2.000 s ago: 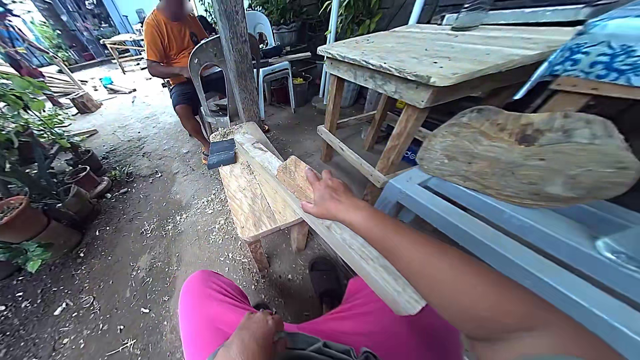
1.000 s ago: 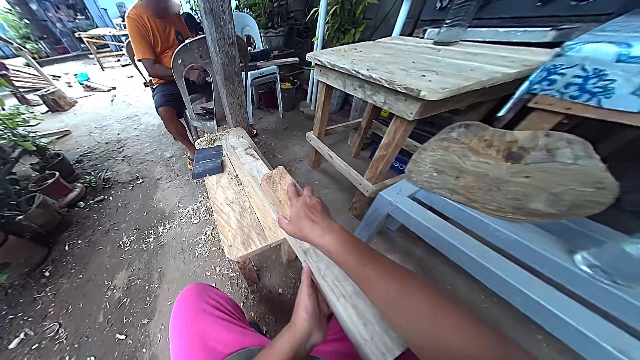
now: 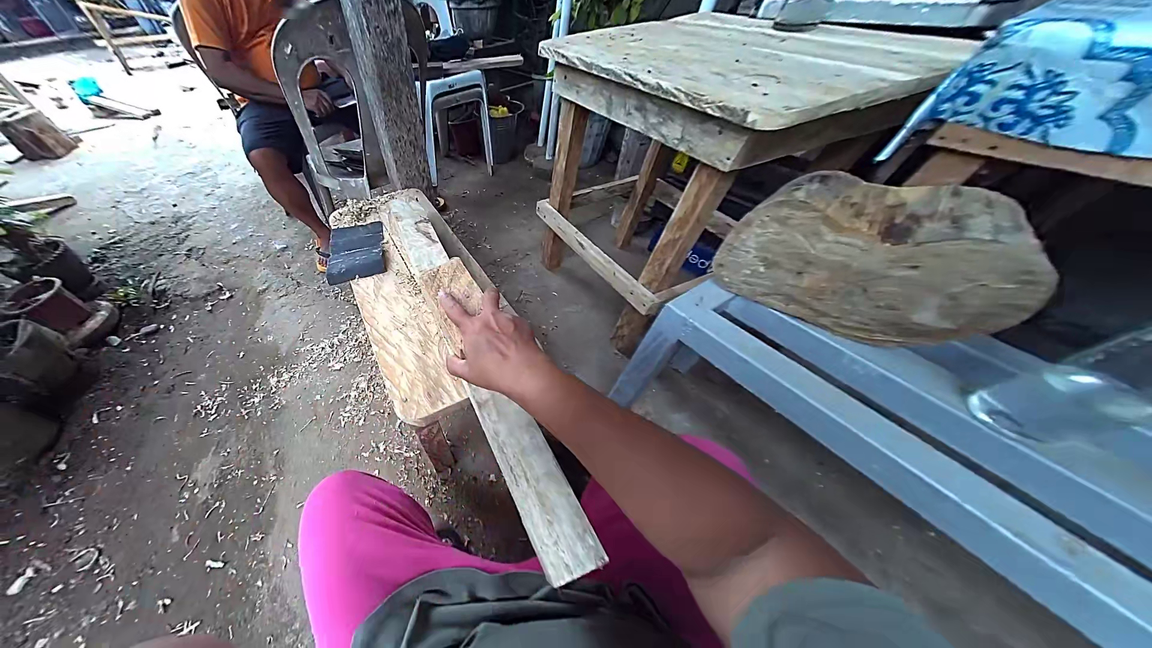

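A long narrow wooden board (image 3: 540, 486) lies lengthwise on a low wooden bench (image 3: 405, 351), its near end reaching out over my lap. My right hand (image 3: 495, 342) grips a short, pale wooden piece (image 3: 454, 288) resting on the board, with the thumb and a finger spread across its near part. Part of this piece is hidden under the hand. A dark, creased sheet or pad (image 3: 355, 253) sits at the bench's far left edge, beside the board. Wood shavings (image 3: 360, 211) are heaped around the bench's far end. My left hand is out of sight.
To the right, a thick wooden slab (image 3: 886, 261) lies on a grey bench frame (image 3: 810, 396), with a wooden table (image 3: 765, 67) behind. A wooden post (image 3: 387, 99) and a plastic chair (image 3: 315, 54) stand past the bench. Beyond sits a person (image 3: 261, 81) in orange. Potted plants line the left.
My left hand, which was under the board near my lap one second ago, has left the view. My right hand stays at the short wooden piece.
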